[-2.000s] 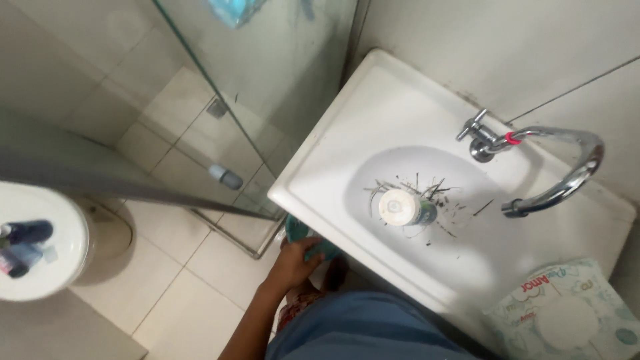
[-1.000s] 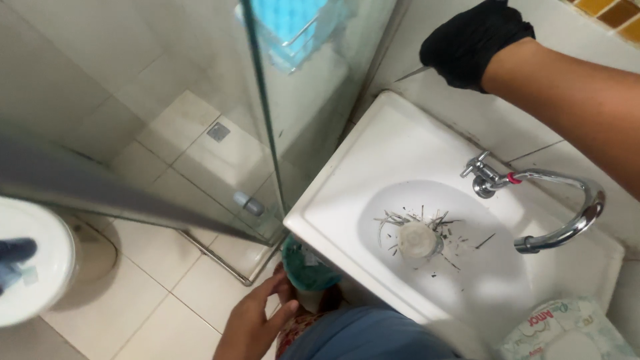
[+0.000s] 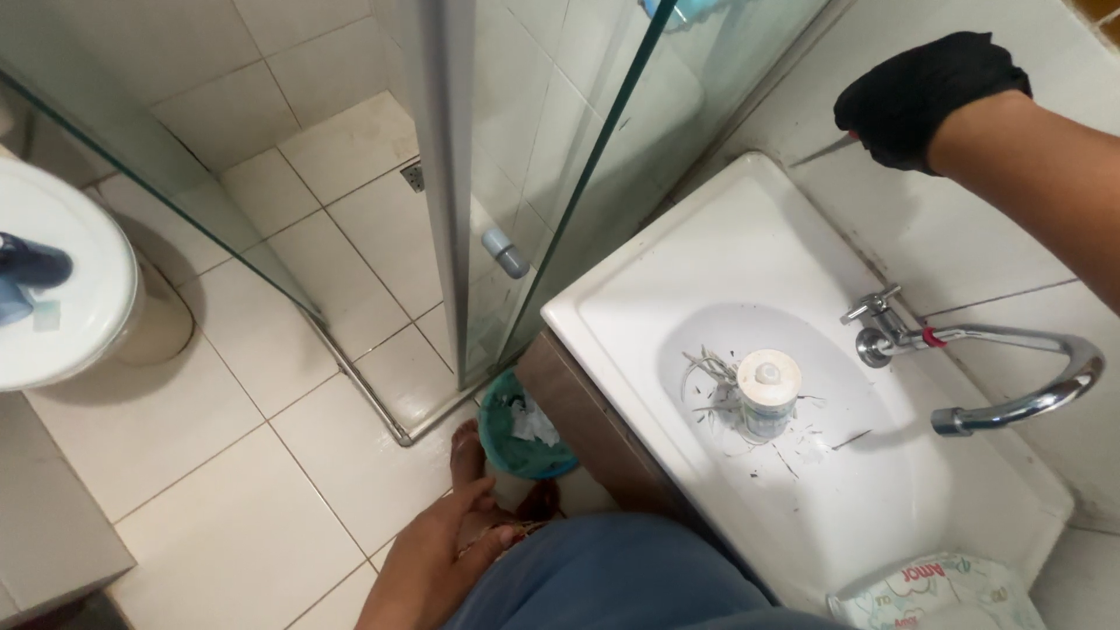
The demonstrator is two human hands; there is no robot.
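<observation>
My right hand (image 3: 932, 105), wrapped in a black glove or cloth, is raised beside the wall above the sink's back corner. It is closed on a thin pointed tool (image 3: 822, 151) whose kind I cannot tell. My left hand (image 3: 446, 547) hangs low by my leg with its fingers apart, holding nothing that shows. In the basin of the white sink (image 3: 665, 254) stands a clear container with a white lid (image 3: 770, 378). Thin dark and pale strips (image 3: 713, 385) lie around it, with small dark bits scattered near the drain side.
A chrome faucet (image 3: 1006, 337) arches over the sink. A printed plastic package (image 3: 936, 595) lies on its near edge. Below is a green bin (image 3: 503, 446) with white waste, near my feet. Glass shower panels (image 3: 612, 140) stand at the left. Dark items rest on the white toilet lid (image 3: 96, 289).
My gloved right hand, not in view two seconds ago, has come in at the upper right. My left hand has moved away from the green bin toward my leg.
</observation>
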